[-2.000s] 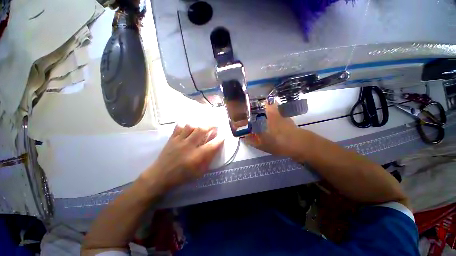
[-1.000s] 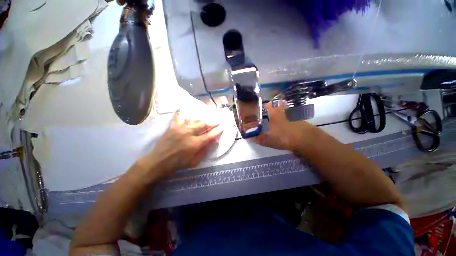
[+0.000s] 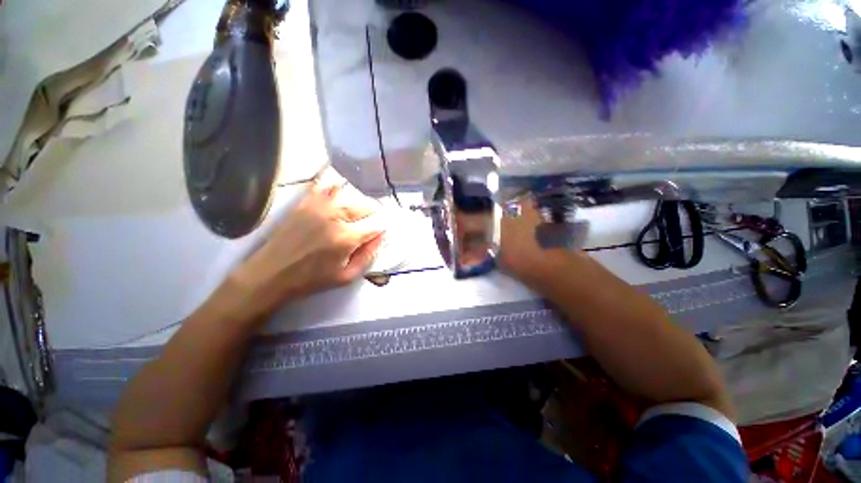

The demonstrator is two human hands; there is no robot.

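Observation:
A pale garment panel (image 3: 151, 264) lies on the white table left of the machine head, bright with glare near the needle area. My left hand (image 3: 335, 236) lies palm down on it, fingers bent and close together; I cannot tell whether it grips the cloth. A short dark line runs between this hand and the chrome guard (image 3: 472, 208). My right hand (image 3: 529, 241) is at the right side of the guard, its fingers partly hidden behind the guard and machine parts. The presser foot area is lost in glare.
A grey lamp head (image 3: 233, 141) hangs left of the sewing machine (image 3: 378, 94). Purple fluff (image 3: 651, 47) covers part of it. Black scissors (image 3: 672, 234) and a second pair (image 3: 779, 269) lie right. Layered cloth (image 3: 71, 113) is far left. A ruler tape (image 3: 406, 338) runs along the front edge.
My left hand has shifted left and slightly up, away from the guard. The short dark line now shows more clearly between them. My right hand stays beside the guard. The view has shifted a little.

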